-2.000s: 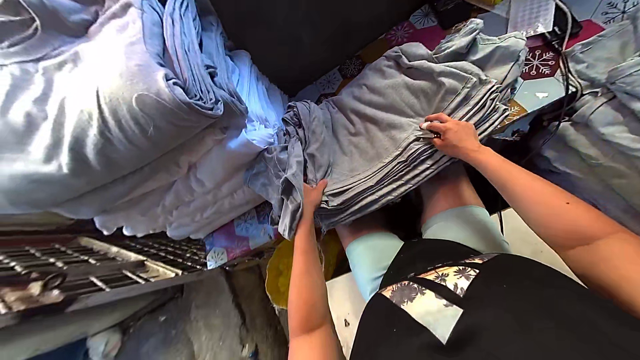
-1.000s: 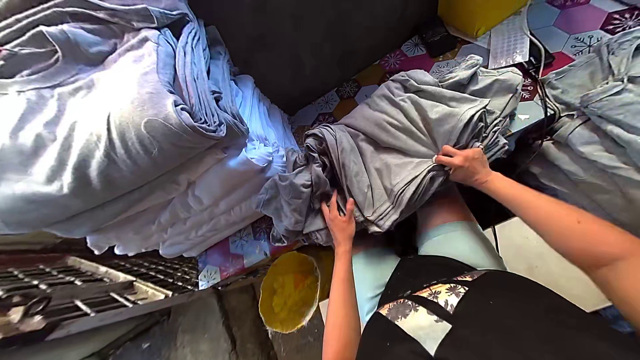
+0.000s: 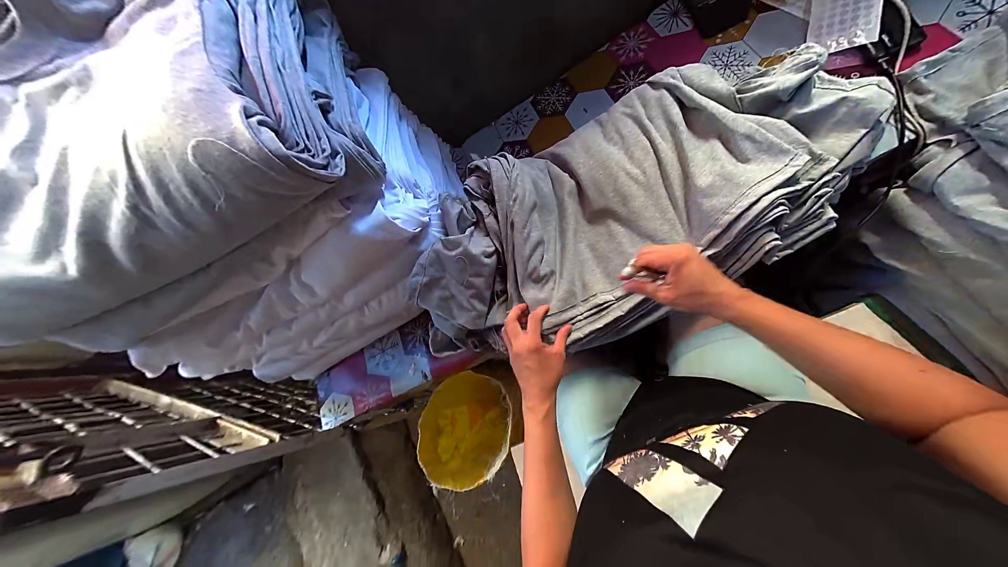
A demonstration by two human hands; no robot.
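A stack of grey knit garments (image 3: 630,181) lies across the middle, its layered hems facing me. My left hand (image 3: 537,346) rests at the near edge of the stack with its fingers spread, touching the cloth. Over the front hem is my right hand (image 3: 669,276), its fingers curled round a small metal tool that is mostly hidden in the palm; the exact kind cannot be told. To the left rises a tall pile of folded light grey garments (image 3: 157,181), with white garments (image 3: 307,291) beside and under it.
A patterned hexagon-print cover (image 3: 378,366) lies under the stacks. Below its edge stands a yellow container (image 3: 465,431). A metal grille (image 3: 142,425) is at lower left. Cables (image 3: 906,102) and more grey garments (image 3: 945,205) are at the right. A dark panel (image 3: 488,55) stands behind.
The bunched top cloth of a second ago now lies flatter over the stack. My right hand has moved left along the near edge, off the stack's right part.
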